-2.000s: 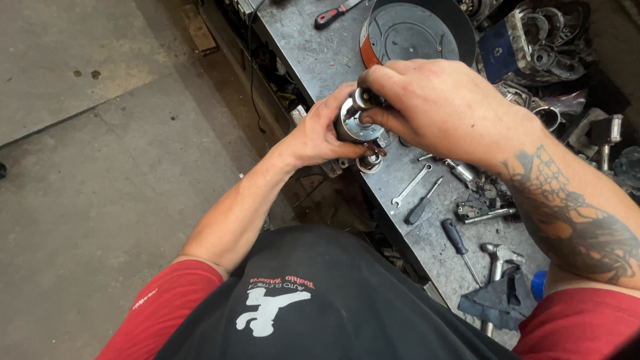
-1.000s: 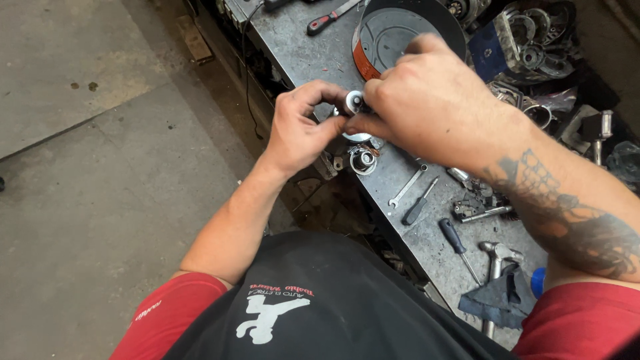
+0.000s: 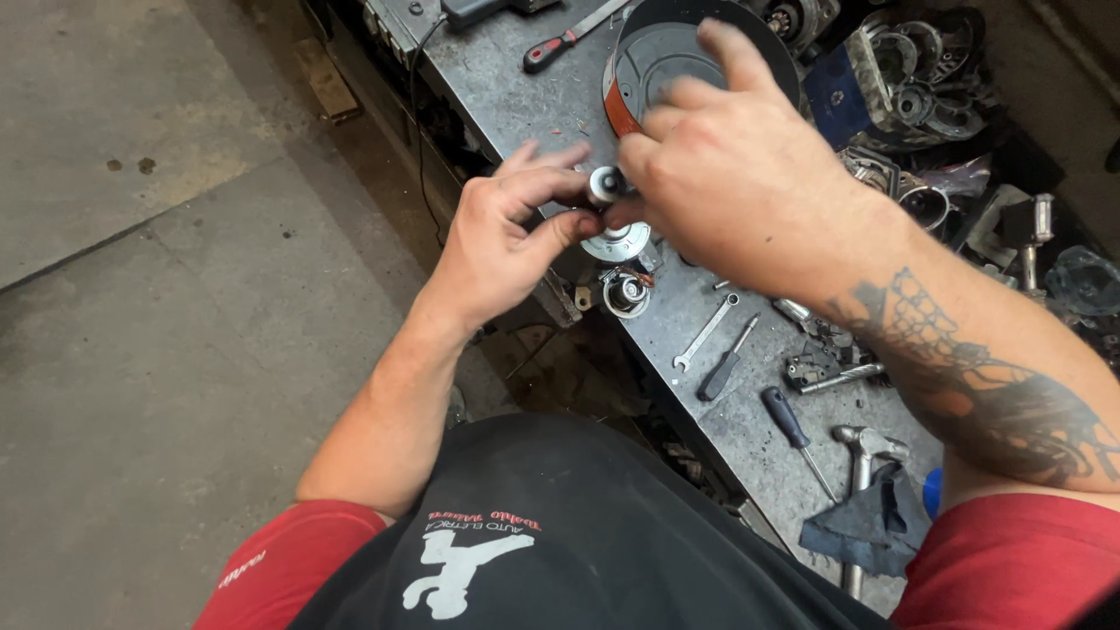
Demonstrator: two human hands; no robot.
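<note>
Between my two hands is a small round metal part (image 3: pixel 604 185) with a dark centre. My left hand (image 3: pixel 516 223) pinches it from the left with thumb and forefinger, the other fingers spread. My right hand (image 3: pixel 717 157) is against its right side; its fingertips are partly hidden and its raised fingers are blurred. Directly below the small part is a silver metal disc (image 3: pixel 618 244), partly covered by my fingers. Nearer the bench edge sits a round metal motor part (image 3: pixel 627 295) with a copper-coloured piece beside it.
On the metal bench (image 3: pixel 652 337) lie a combination wrench (image 3: pixel 705 334), screwdrivers (image 3: pixel 731 360), a hammer (image 3: pixel 862 455) under a dark rag (image 3: pixel 868 523), and a red-and-black handled tool (image 3: pixel 549 52). A round pan (image 3: pixel 616 98) stands behind my right hand. Dismantled metal parts (image 3: pixel 914 101) crowd the far side.
Two seconds ago my left hand was around a larger cylindrical part, with my right hand on top. Now my left fingers are at the small round part, and the silver disc shows below.
</note>
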